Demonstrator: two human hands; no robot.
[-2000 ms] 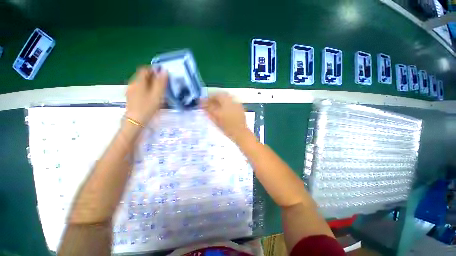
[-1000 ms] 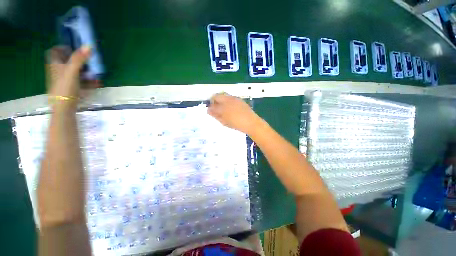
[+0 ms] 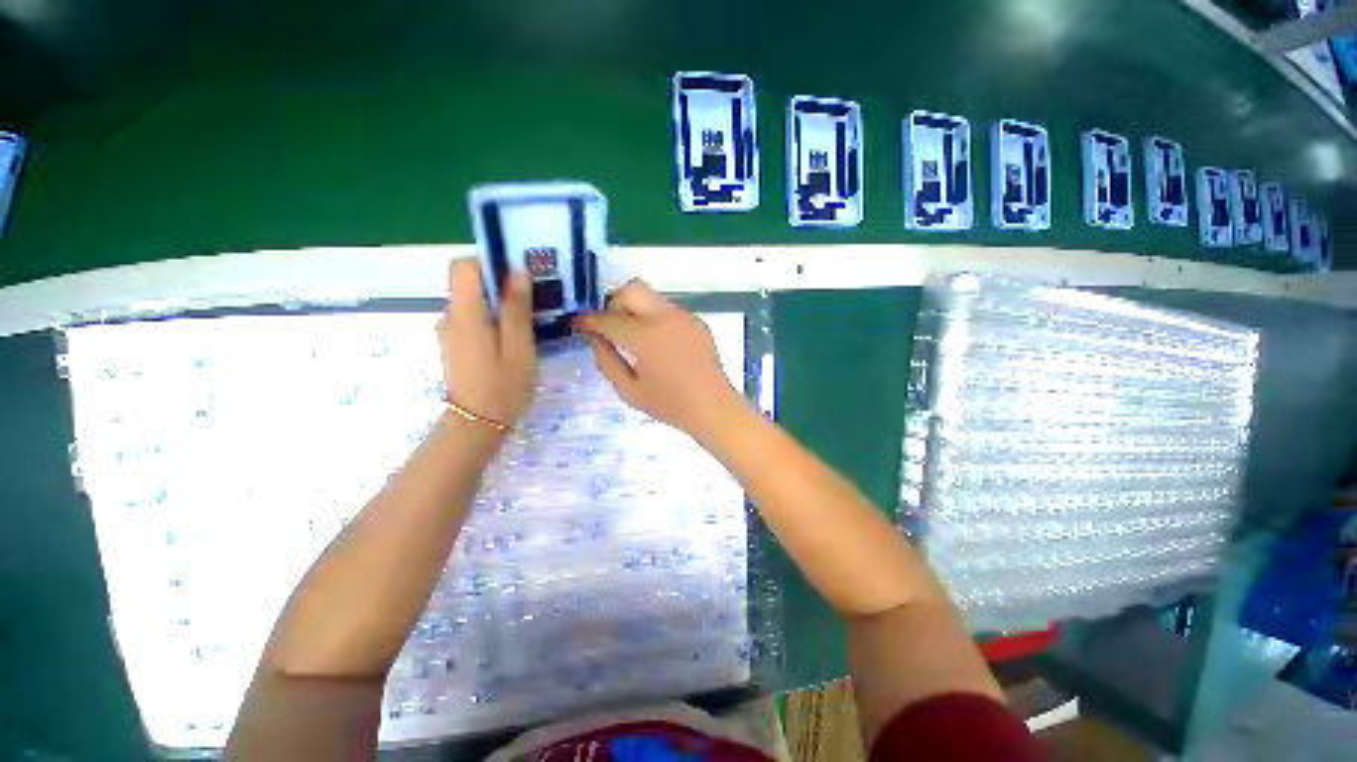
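My left hand (image 3: 488,346) holds a pale blue-white device housing (image 3: 539,223) with dark inner parts, tilted above the belt's near rail and the tray's far edge. My right hand (image 3: 655,354) is at the housing's lower right corner, its fingertips pinched together there. Whether a small component is between them cannot be seen. The white component tray (image 3: 595,596) with rows of small bluish marks lies below both hands, partly hidden by my forearms.
A row of several housings (image 3: 826,161) stands on the green conveyor belt (image 3: 342,134) to the right; another housing (image 3: 8,171) is cut off at the left edge. A white side rail (image 3: 863,268) runs across. Stacked clear blister trays (image 3: 1086,447) lie at right.
My left hand has come back from the far left and now holds a housing in front of my right hand. My right hand stays near the same spot. The housings at right appear shifted slightly rightward.
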